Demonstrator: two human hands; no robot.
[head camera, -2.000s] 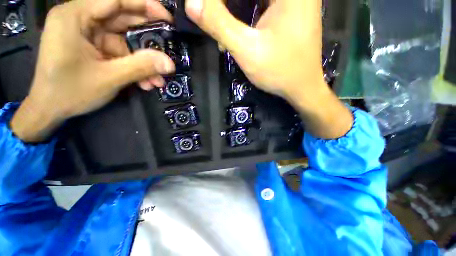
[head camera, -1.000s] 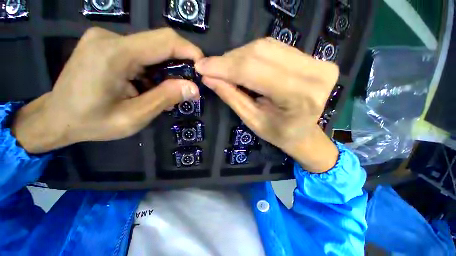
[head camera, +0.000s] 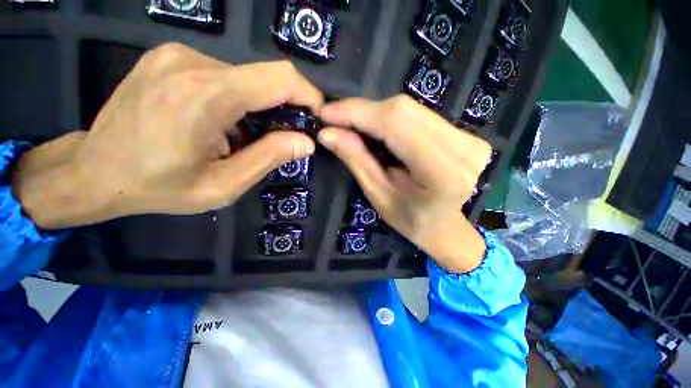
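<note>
My left hand (head camera: 182, 129) grips a black glossy watch case (head camera: 282, 120) edge-on between thumb and fingers. My right hand (head camera: 409, 159) pinches at the case's right end with thumb and forefinger; the fingertips hide what they hold there, so I cannot tell whether it is a strap end. Below the hands, several watch cases (head camera: 285, 203) lie in a column in a pocket of the black compartment tray (head camera: 151, 265), round sensor backs up. More cases (head camera: 356, 241) lie in the pocket to the right, partly under my right hand.
More watch cases (head camera: 307, 29) lie in the tray's far pockets and along its right side. Crumpled clear plastic bags (head camera: 561, 174) lie on the green bench top (head camera: 580, 72) to the right. A metal shelf frame (head camera: 644, 261) and blue material (head camera: 606, 333) show at lower right.
My right hand has come from above the tray to meet the case in my left hand. Since one second ago both hands stay joined; the view has shifted slightly.
</note>
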